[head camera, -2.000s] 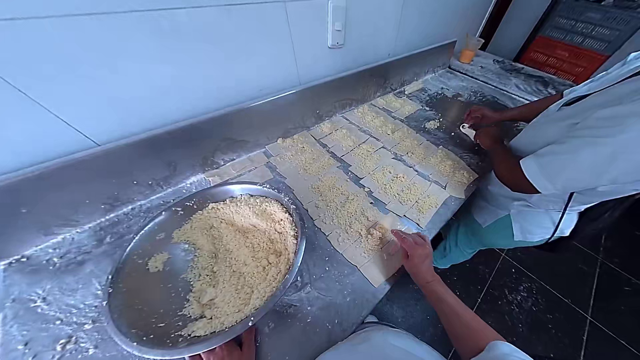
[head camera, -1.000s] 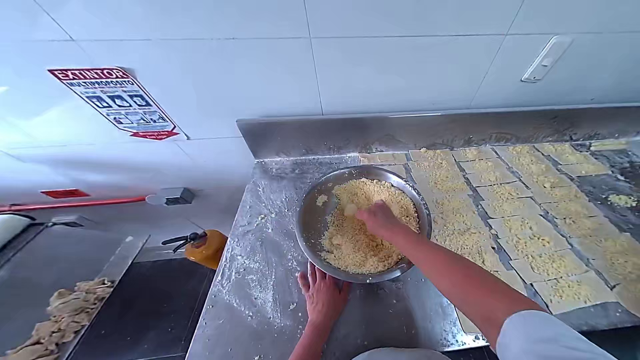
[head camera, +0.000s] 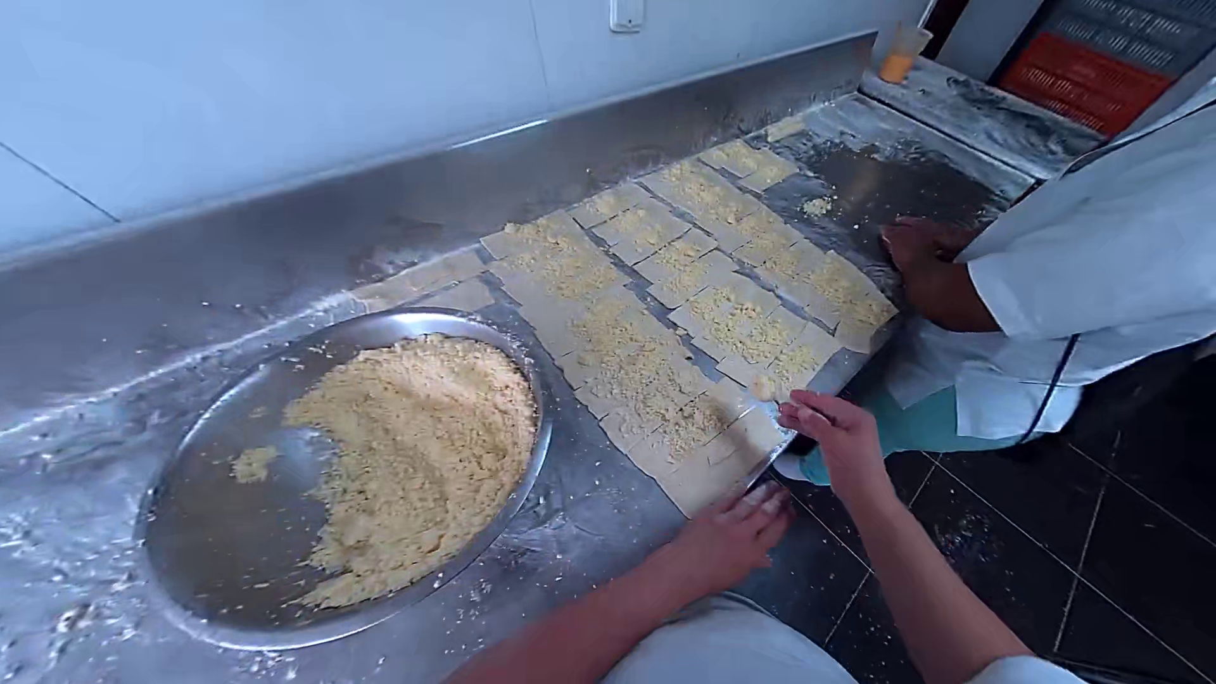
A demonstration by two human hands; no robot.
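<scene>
A wide metal bowl (head camera: 180,570) holds a heap of pale yellow grated filling (head camera: 427,456), probably cheese. To its right, rows of flat dough pieces (head camera: 712,475) lie on the steel worktable, most with crumbled filling on top. My right hand (head camera: 836,442) is raised over the near right corner of the dough, fingers bent together around what looks like a small pale spoon end; most of that item is hidden by the fingers. My left hand (head camera: 736,537) rests at the table's front edge beside the nearest dough, palm down, fingers spread, holding nothing.
A co-worker in white (head camera: 1121,228) stands at the right, one hand on the floured table. The steel backsplash (head camera: 456,190) runs along the wall. A cup with orange contents (head camera: 898,57) stands at the far corner, near red and dark crates (head camera: 1083,85). Dark floor tiles show below.
The view has swung right. My right hand has moved from the bowl's filling to above the dough, and my left hand from beside the bowl to the table edge near the dough.
</scene>
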